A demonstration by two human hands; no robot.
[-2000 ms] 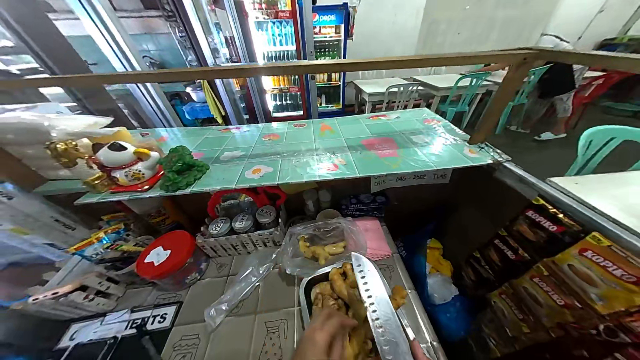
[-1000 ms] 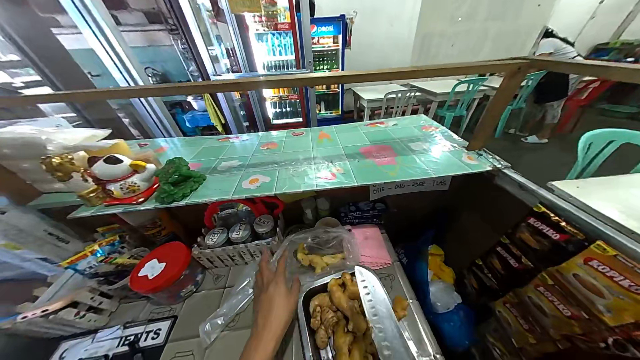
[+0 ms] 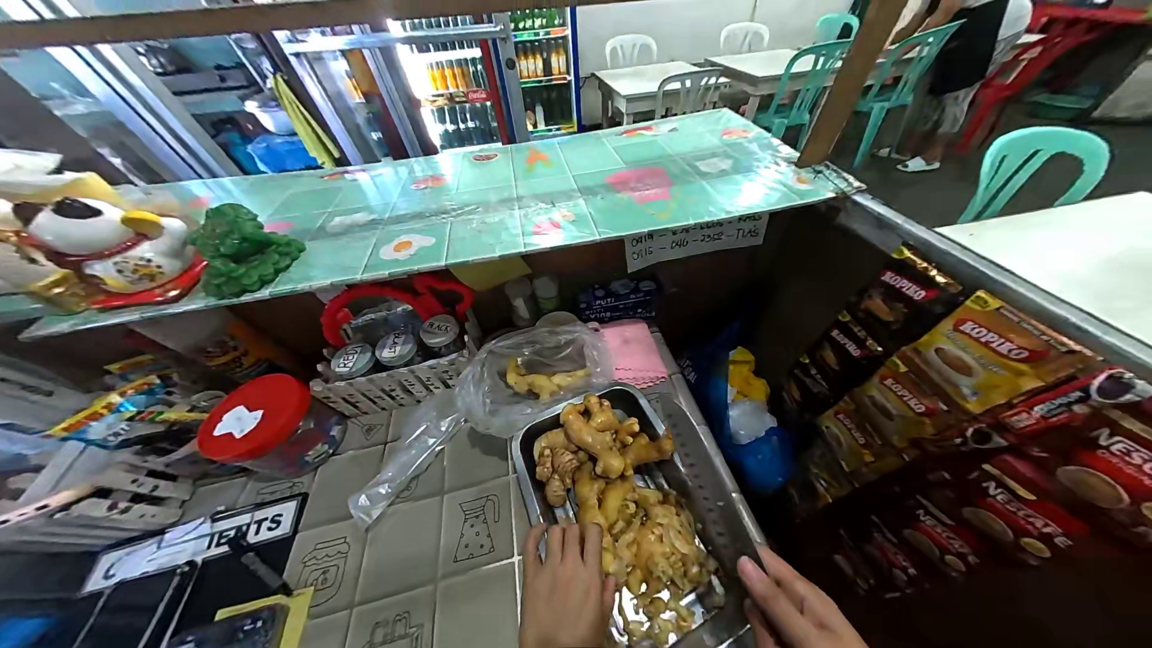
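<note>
A metal tray (image 3: 524, 477) holds whole ginger roots (image 3: 598, 436) at its far end and a heap of cut ginger pieces (image 3: 652, 549) nearer me. My left hand (image 3: 565, 585) lies over the tray's left rim, its fingertips beside the ginger; whether it grips anything is hidden. At the lower right, my right hand (image 3: 792, 598) is at the near end of a knife with a dimpled blade (image 3: 706, 459), which lies along the tray's right side; its handle is hidden. Just beyond the tray, a clear plastic bag (image 3: 481, 396) has a piece of ginger (image 3: 544, 380) in it.
Left of the tray are a red-lidded jar (image 3: 241, 418) and a basket of lidded shakers (image 3: 396, 387). A pink cloth (image 3: 633, 353) lies behind it. A raised tiled shelf (image 3: 504, 198) crosses ahead, and coffee packets (image 3: 981, 351) hang at right. A person (image 3: 967, 72) stands beyond.
My left hand has come back from beside the plastic bag to the tray's left rim. The knife blade has turned darker and now lies along the tray's right side. The view has shifted down and closer.
</note>
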